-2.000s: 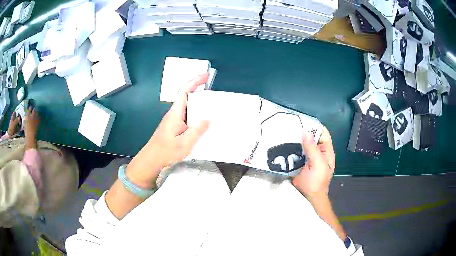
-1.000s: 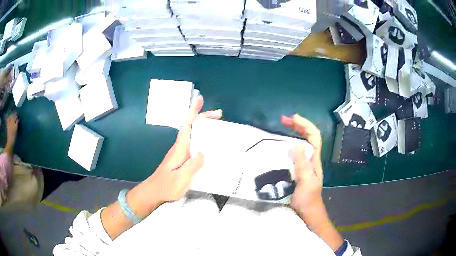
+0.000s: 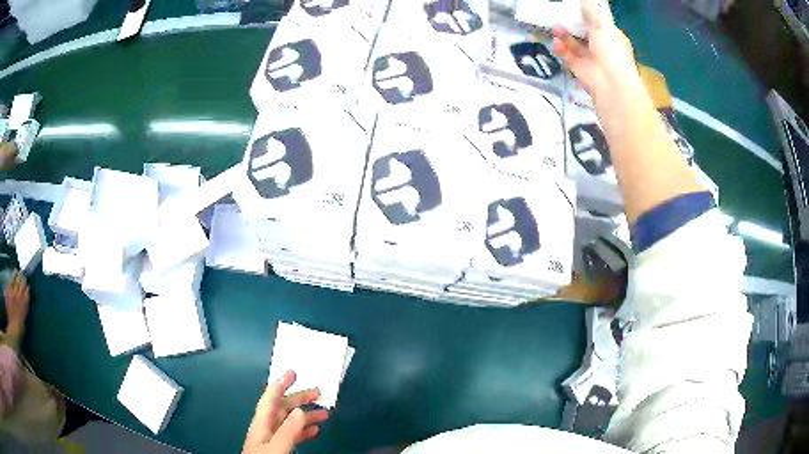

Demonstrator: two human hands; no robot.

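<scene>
My right hand (image 3: 593, 53) is stretched to the far top of the view, gripping the edge of a white box (image 3: 548, 16) above the back of the stacked boxes. The held box is cut off by the top edge. My left hand (image 3: 288, 421) is low in the view with its fingers apart, and its fingertips overlap the lower edge of a plain white inner box (image 3: 310, 355). Whether they touch it I cannot tell. Finished gift boxes (image 3: 406, 186) with dark pictures stand in neat stacks.
Plain white inner boxes (image 3: 120, 222) are heaped at the left, and one lies apart (image 3: 150, 393). Printed sleeves (image 3: 596, 383) show partly behind my right arm. Brown cardboard (image 3: 596, 285) lies by the stacks. Another person's hand (image 3: 16, 306) is at the left edge.
The view has tilted up towards the stacks. My left hand has let go of the printed box, and my right hand has moved far forward to the back of the stacks with a white box.
</scene>
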